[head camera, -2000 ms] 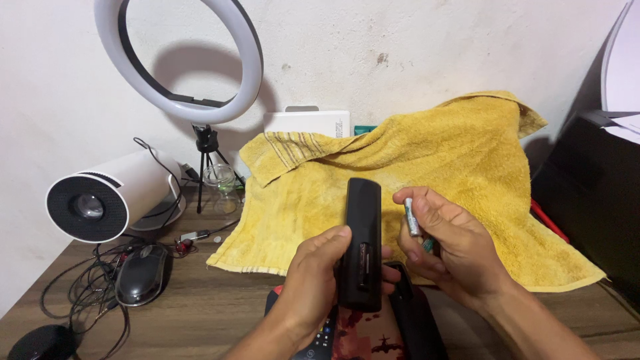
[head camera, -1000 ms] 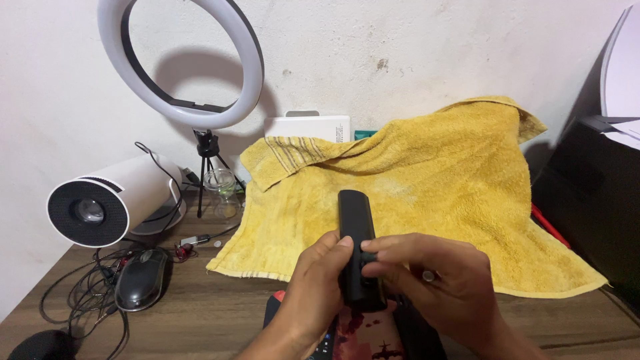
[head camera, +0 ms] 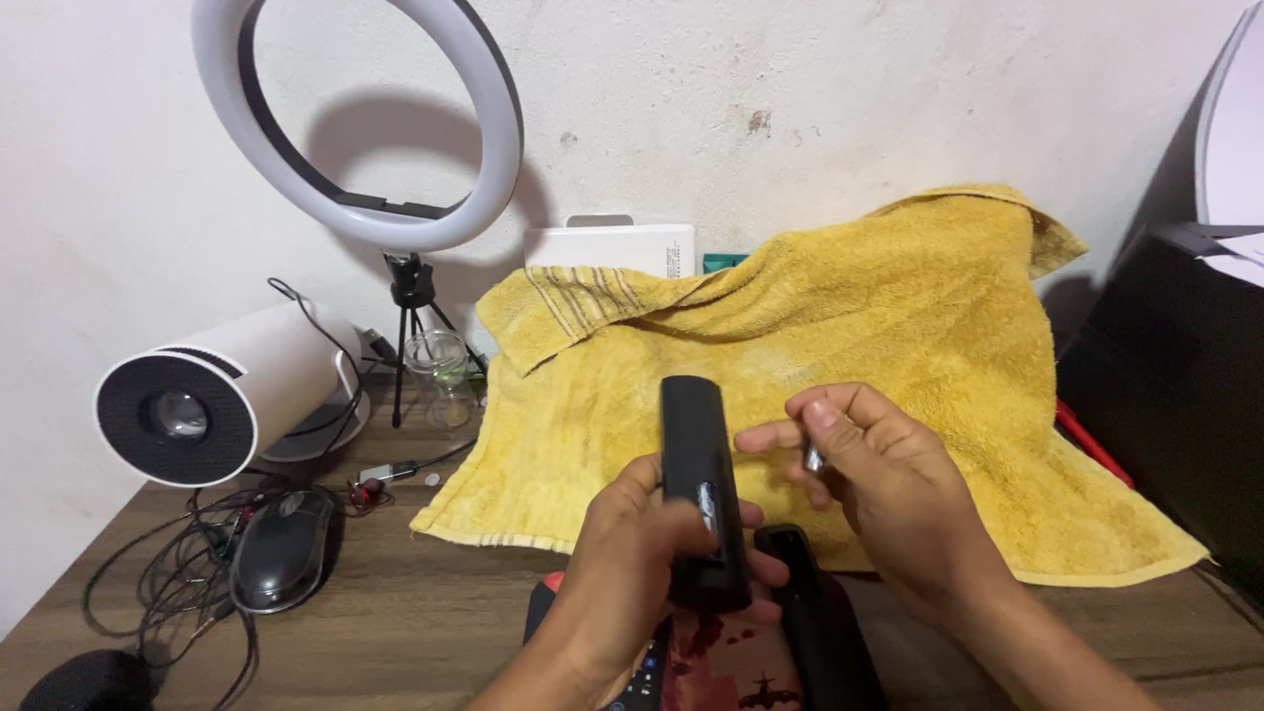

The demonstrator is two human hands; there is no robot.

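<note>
My left hand (head camera: 642, 563) holds a black remote control (head camera: 697, 434) upright, back side facing me, its thumb blurred across the lower part. In the remote's opened compartment a shiny battery (head camera: 707, 506) shows. To the right, my right hand (head camera: 879, 474) pinches a small cylindrical battery (head camera: 814, 458) between thumb and fingers, apart from the remote. Below the hands lie a second black remote (head camera: 647, 671) with buttons, a dark reddish printed object (head camera: 726, 662) and another black remote-like object (head camera: 829, 632), partly hidden.
A yellow towel (head camera: 790, 365) drapes over things behind the hands. At the left are a white projector (head camera: 247, 375), a ring light (head camera: 504, 128) on a tripod, a clear plastic container (head camera: 444, 380), a black mouse (head camera: 283, 553) and tangled cables (head camera: 148, 583). A black object (head camera: 1175, 395) stands right.
One second ago my right hand was at the remote; now it is apart from it, to the right. The compartment, covered by fingers then, shows a battery now.
</note>
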